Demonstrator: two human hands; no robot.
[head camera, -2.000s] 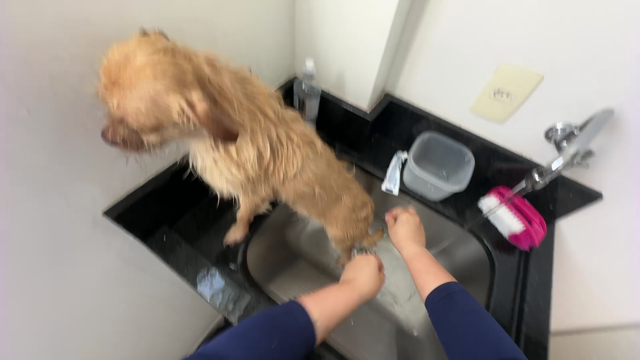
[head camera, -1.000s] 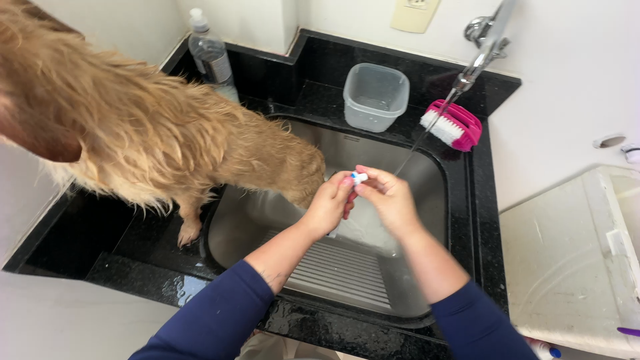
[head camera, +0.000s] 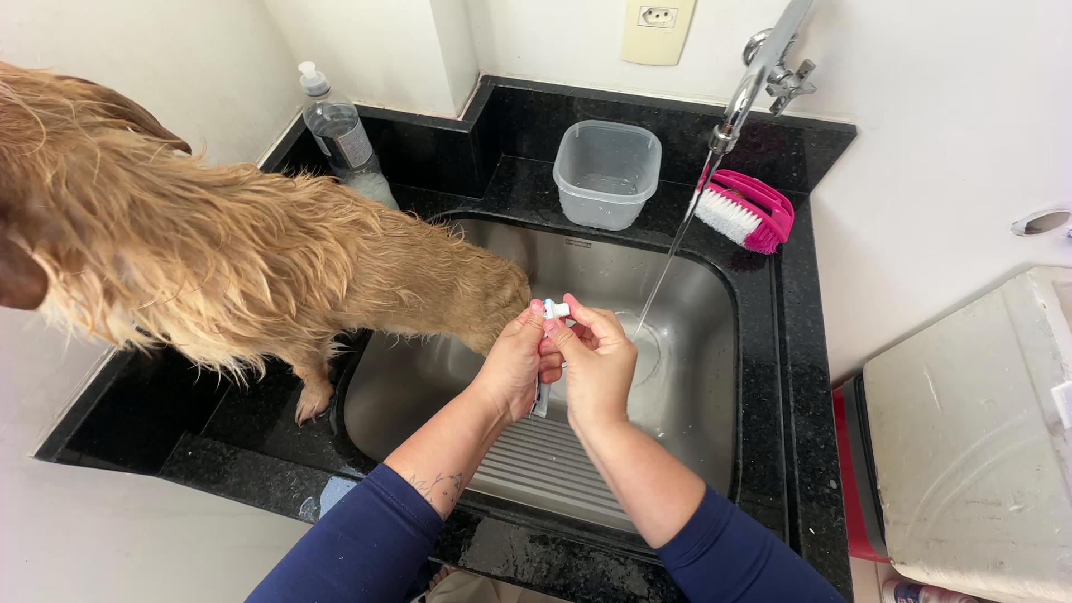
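Over the steel sink (head camera: 536, 502), my left hand (head camera: 512, 360) is closed around a small squeeze tube (head camera: 542, 400), whose body hangs below the fingers. The fingertips of my right hand (head camera: 596, 356) pinch near the tube's white cap (head camera: 556, 309); whether the cap is loose cannot be told. A wet, tan long-haired dog (head camera: 251, 260) stands at the left, a front paw on the black counter and its hindquarters over the basin, close to my left hand. Its head is mostly out of view. Water runs from the chrome faucet (head camera: 745, 92) into the sink, right of my hands.
A clear plastic tub (head camera: 607, 172) stands on the back ledge. Beside it lies a pink brush with white bristles (head camera: 744, 211). A plastic bottle (head camera: 342, 134) stands behind the dog. A whitish bin or box (head camera: 980, 435) is at the right, and a wall socket (head camera: 657, 29) above the counter.
Two seconds ago the tube lay beside the tub and my hands were apart near the dog's rear; now they are together on the tube. The view has shifted markedly.
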